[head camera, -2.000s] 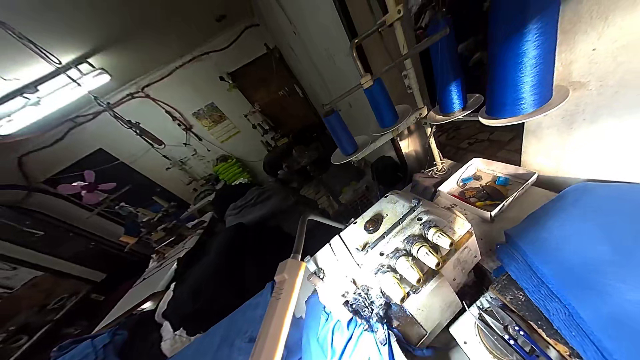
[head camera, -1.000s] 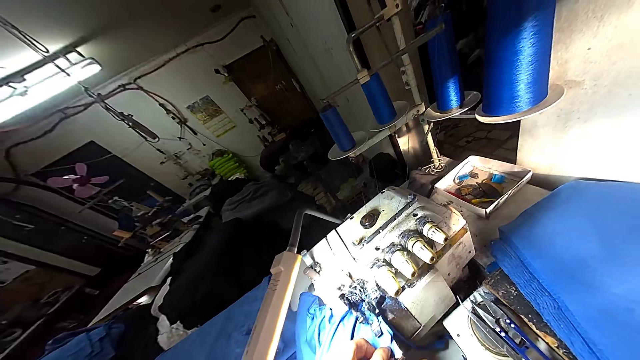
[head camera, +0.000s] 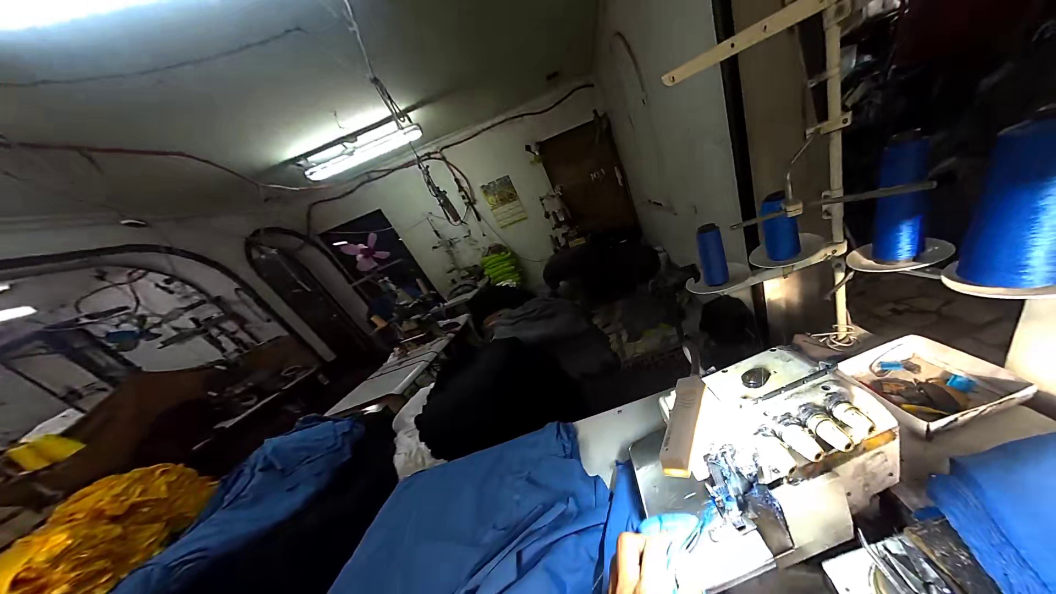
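Fingers of one hand, apparently my left hand (head camera: 639, 563), show at the bottom edge on a blue fabric piece (head camera: 670, 523), just left of the needle area of an overlock sewing machine (head camera: 813, 429). Glare and the frame edge hide most of the hand, so its grip is unclear. My right hand is out of view. Blue thread cones (head camera: 901, 202) stand on the thread stand at the upper right. A larger blue cloth (head camera: 495, 511) spreads over the table left of the machine. A beige lamp or handle-like bar (head camera: 683, 425) stands at the machine's left side.
Right of the machine are a white tray (head camera: 924, 425) with small items, a stack of blue fabric (head camera: 1006, 487) and metal tools (head camera: 895, 565), apparently scissors or tweezers. Yellow fabric (head camera: 115, 524) lies at lower left. A person in dark clothes (head camera: 553, 326) bends over beyond the table.
The view has swung right-to-left, bringing the yellow fabric and more of the blue cloth into sight. Fingers, absent two seconds ago, have been at the machine's lower left since one second ago.
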